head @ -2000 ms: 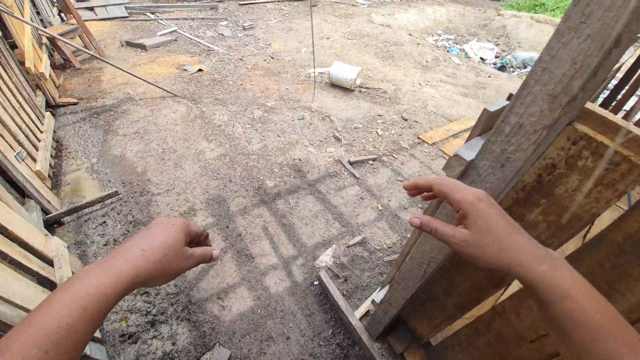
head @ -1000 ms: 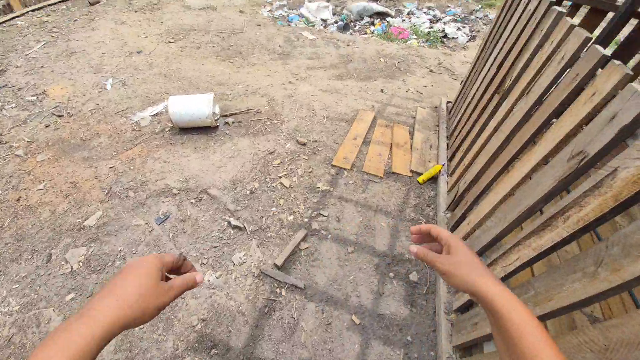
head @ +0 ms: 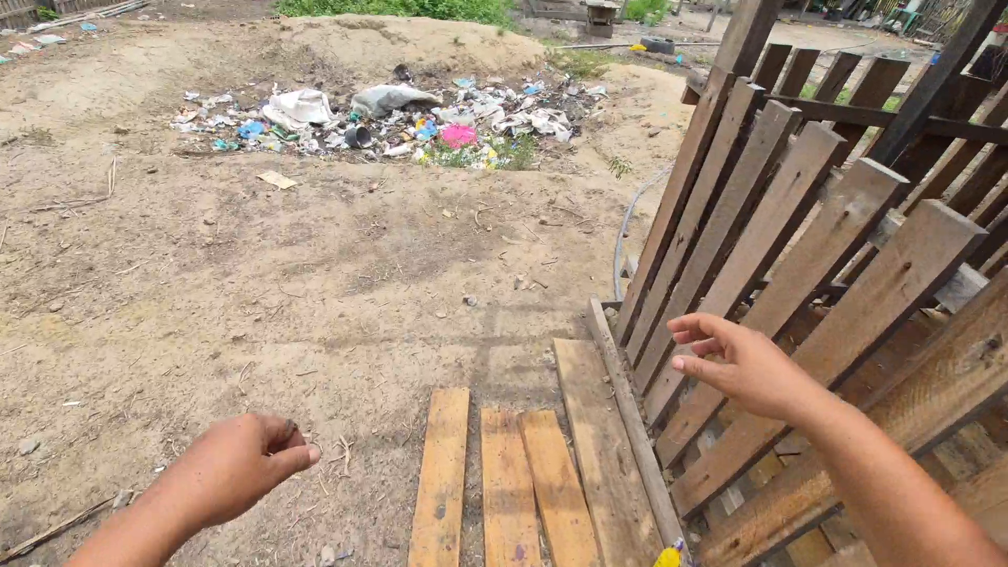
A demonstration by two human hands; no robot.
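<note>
My left hand [head: 236, 468] is over bare ground at the lower left, fingers curled toward the thumb; a small dark spot shows at the fingers, and I cannot tell whether it is something held. On the right, my right hand [head: 732, 366] hangs in front of the wooden picket fence [head: 846, 228] with fingers apart and nothing in them. Between the hands lie several planks: a yellowish plank [head: 441, 480], others beside it, and a wider, greyer plank [head: 602, 449] along the fence's base. Part of a yellow object [head: 669, 554] shows at the bottom edge.
A narrow timber [head: 634, 425] runs along the fence foot. Farther off, a heap of litter [head: 378, 118] lies in a hollow, with a grey hose [head: 624, 228] to its right. A tyre [head: 657, 45] lies at the back.
The view has moved forward along the fence. The planks are now close, at the bottom, and the white bucket seen earlier is out of view. Both hands keep much the same pose.
</note>
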